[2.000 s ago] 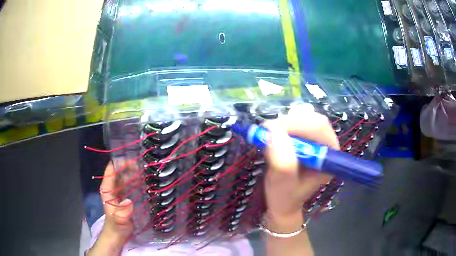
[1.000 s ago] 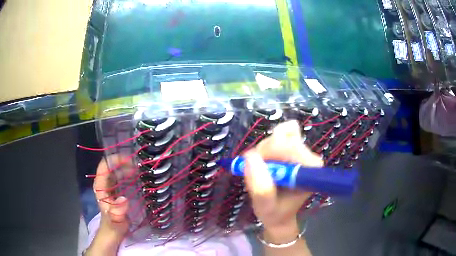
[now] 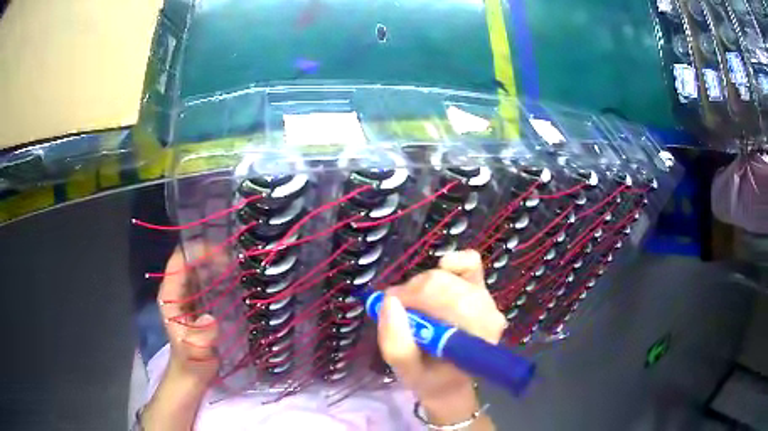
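Observation:
A clear blister tray (image 3: 227,101) is held tilted in front of me, with white labels (image 3: 322,129) along its far edge. Rows of black and silver wired components (image 3: 274,210) stand in it, with thin red lead wires (image 3: 173,227) trailing to the lower left. My left hand (image 3: 192,316) grips the tray's left side. My right hand (image 3: 438,328) holds a blue marker pen (image 3: 484,360). The pen's tip is at the second row from the left, about halfway down; whether it touches a component I cannot tell.
A green bench mat (image 3: 337,50) with yellow and blue tape lies beyond the tray. A tan cardboard sheet (image 3: 72,67) is at the upper left. Stacked labelled trays (image 3: 716,71) stand at the upper right, above a pinkish plastic bag (image 3: 741,195). Grey floor with a green arrow sign shows at lower right.
My right hand and the marker pen have moved down along the second row, and the pen now slants more steeply. My left hand still holds the tray.

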